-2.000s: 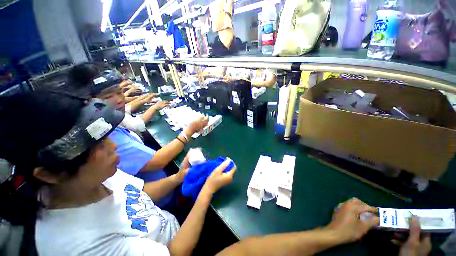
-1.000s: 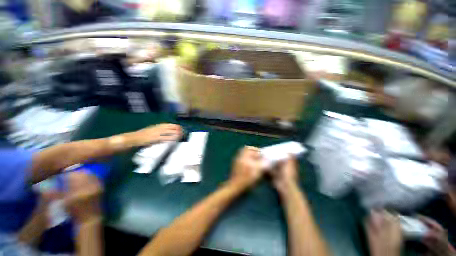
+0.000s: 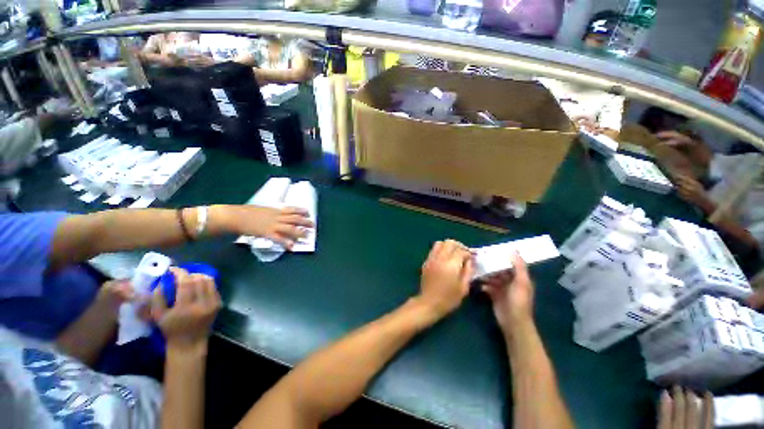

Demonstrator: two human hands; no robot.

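A slim white unit box (image 3: 529, 250) is held level between my hands over the green bench. My left hand (image 3: 446, 272) is closed round its left end. My right hand (image 3: 513, 293) holds it from below and in front, with a finger or thumb on its near face. The left end of the box is hidden by my left hand. Other white unit boxes (image 3: 301, 204) lie side by side on the bench to the left, with a neighbour's hand resting on them.
A large open brown carton (image 3: 461, 147) with grey pieces stands behind my hands. A pile of white boxes (image 3: 616, 276) is at the right. Black boxes (image 3: 279, 136) stand back left. The left neighbour holds a white product (image 3: 152, 270) and a blue cloth (image 3: 201, 275). A shelf (image 3: 402, 42) runs above.
The view has swung right and steadied, bringing the pile of white boxes into sight. My hands still hold a box; its printed face no longer shows. A neighbour's hand has come onto the boxes at left.
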